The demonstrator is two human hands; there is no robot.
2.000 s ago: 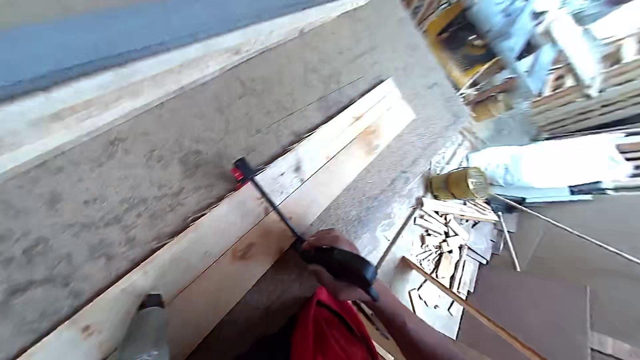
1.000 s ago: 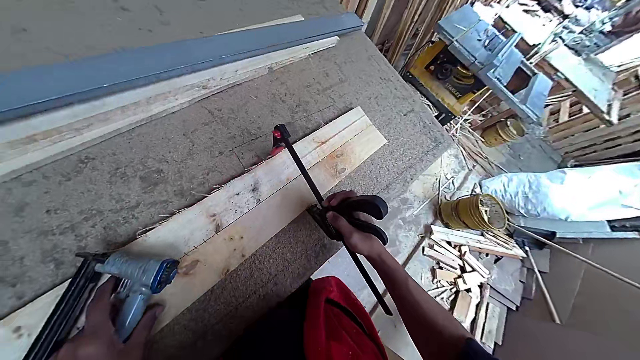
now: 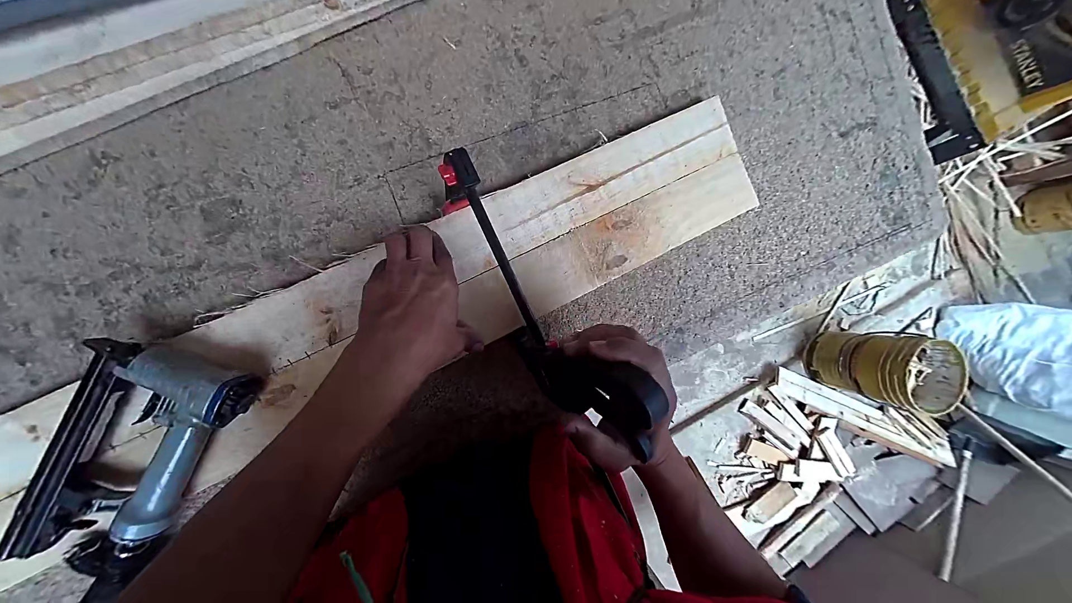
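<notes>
Two light wooden boards (image 3: 615,226) lie side by side on a worn workbench, long edges touching. A black bar clamp (image 3: 500,251) with red parts spans both, its far jaw at the back edge. My right hand (image 3: 624,385) grips the clamp's handle at the near edge. My left hand (image 3: 410,301) rests over the boards just left of the clamp bar, fingertips at the far edge and thumb near the close edge. A grey pneumatic nail gun (image 3: 172,419) with a black magazine lies on the boards at the left, out of both hands.
More long boards (image 3: 193,63) lie along the bench's far side. Past the near right edge of the workbench (image 3: 796,167), wood offcuts (image 3: 804,469), a yellow bucket (image 3: 888,368) and a white sack (image 3: 1013,352) are on the floor. A yellow and black machine (image 3: 1005,59) stands at the upper right.
My left hand has let go of the nail gun and moved right onto the boards beside the clamp. My right hand has shifted from the clamp's bar area to its handle at the boards' near edge.
</notes>
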